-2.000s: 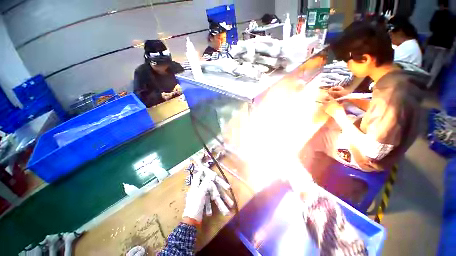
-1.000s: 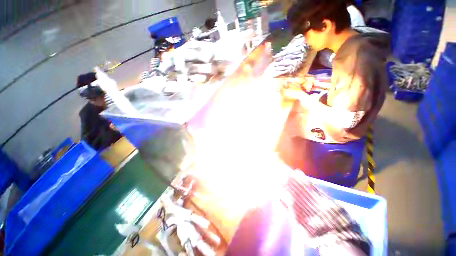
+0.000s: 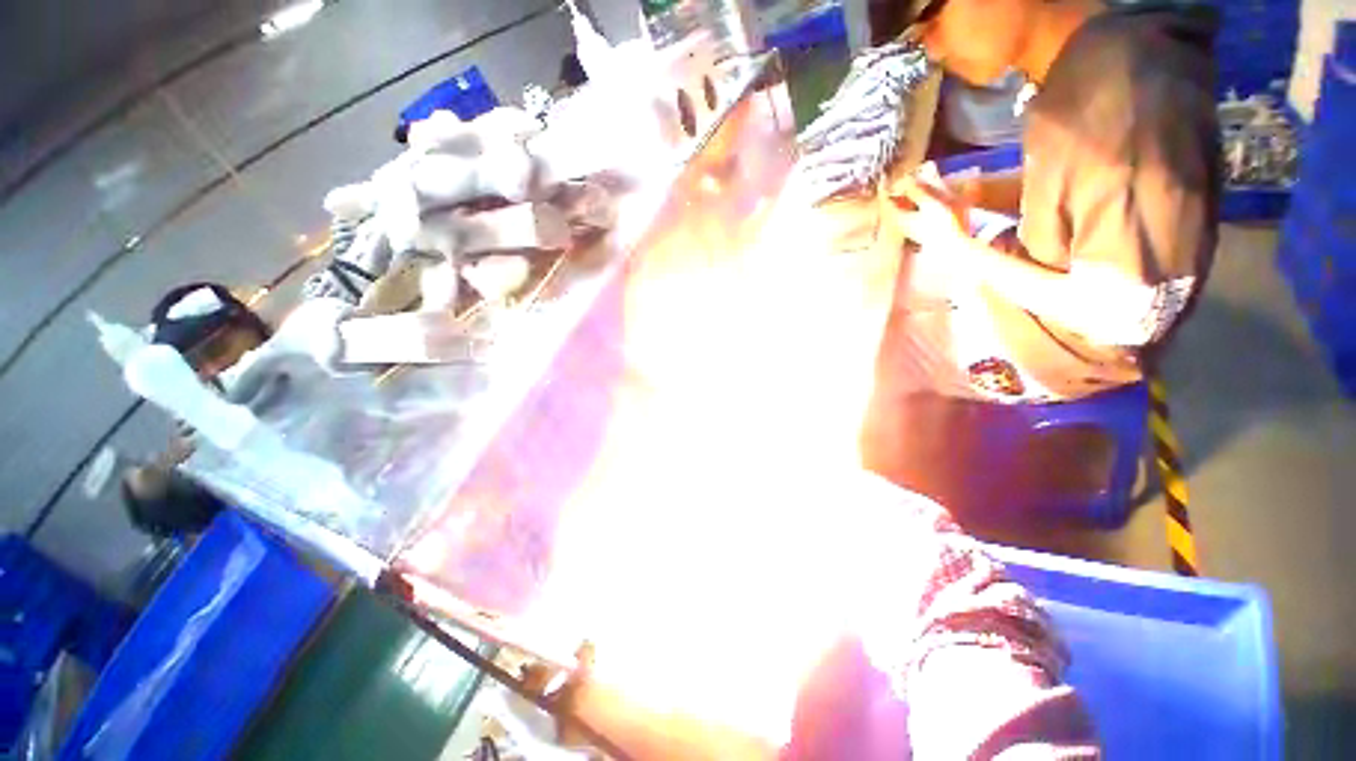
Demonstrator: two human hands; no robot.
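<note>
The metal-and-clear box [image 3: 491, 550] fills the middle, its right side lost in strong glare. Pale handle parts [image 3: 483, 193] are piled on top of it. A white nozzle bottle [image 3: 223, 416] stands tilted in the picture at its near left corner. My right forearm, in a checked sleeve, reaches up from the bottom edge; my right hand is washed out by the glare, and what it holds cannot be seen. My left hand cannot be made out. Blurred pale pieces [image 3: 521, 721] show at the bottom edge.
A blue bin [image 3: 1160, 654] is at lower right, beside my right sleeve. A seated person [image 3: 1115, 193] works at upper right, by a pile of pale parts [image 3: 863, 127]. Another person is partly hidden at left. A blue tote [image 3: 194, 639] and the green belt [image 3: 357, 684] are at lower left. A black cable crosses low.
The view has swung right and closer to the box. My gloved left hand, seen earlier over the bench parts, no longer shows clearly. My right sleeve remains at lower right.
</note>
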